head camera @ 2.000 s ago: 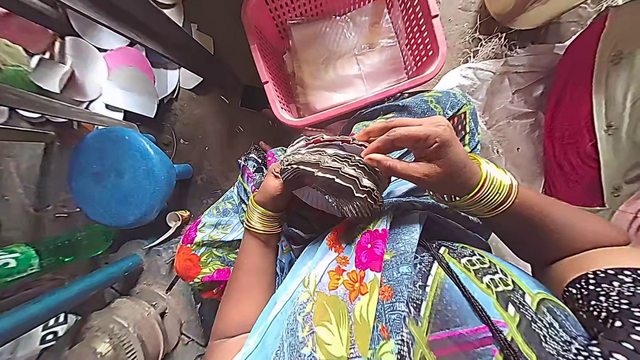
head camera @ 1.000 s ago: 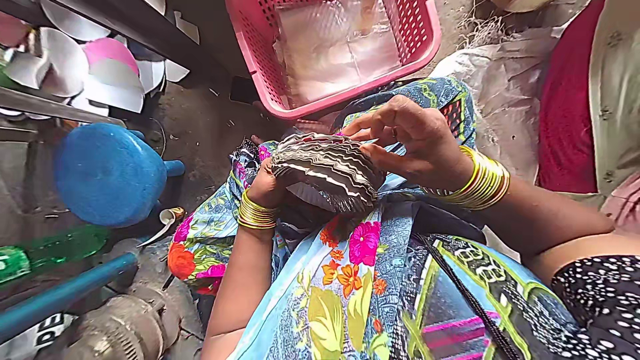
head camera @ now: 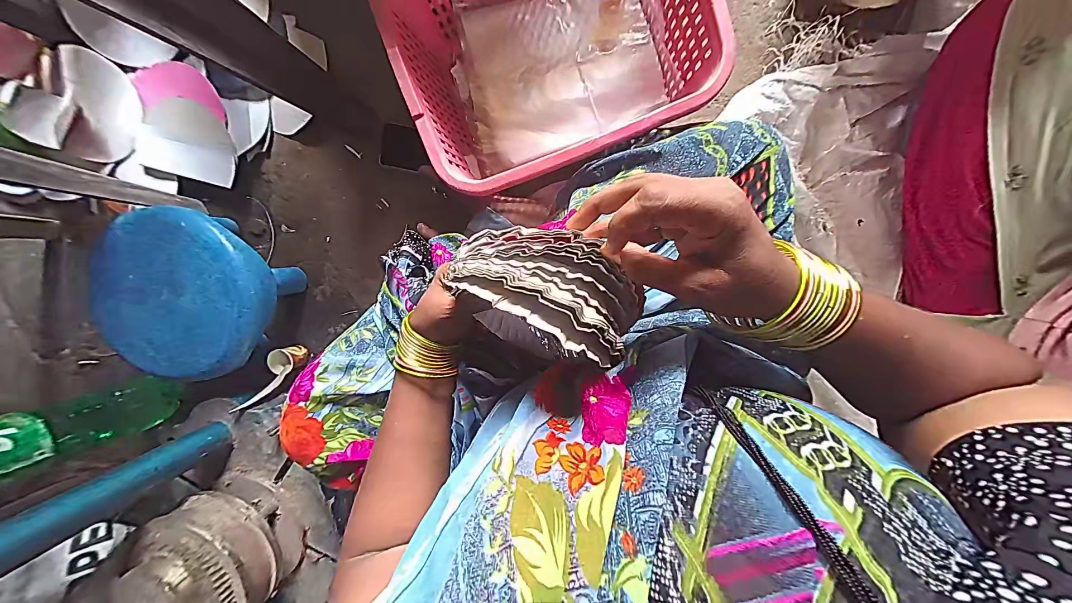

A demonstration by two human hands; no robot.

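Note:
A thick stack of curved, dark and white layered pieces [head camera: 548, 289], probably fabric, rests above my lap over a flowered cloth [head camera: 578, 469]. My left hand [head camera: 442, 311] grips the stack at its left end, its fingers partly hidden beneath. At the upper right edge of the stack is my right hand [head camera: 691, 239], its thumb and fingers bent around the layers' edges; whether a single layer is pinched between them cannot be told. Yellow-gold bangles circle both wrists.
Beyond my knees stands a pink plastic basket [head camera: 536, 172] holding clear plastic sheets or bags [head camera: 561, 84]. To the left are a blue plastic stool [head camera: 180, 293], a green bottle [head camera: 109, 419], a motor-like machine part [head camera: 201, 544] and white and pink curved visor pieces [head camera: 188, 138]. Red cloth [head camera: 955, 167] lies right.
My right hand has shifted slightly at the edge of the stack, its fingers bending differently. My left hand has kept its grip on the stack throughout.

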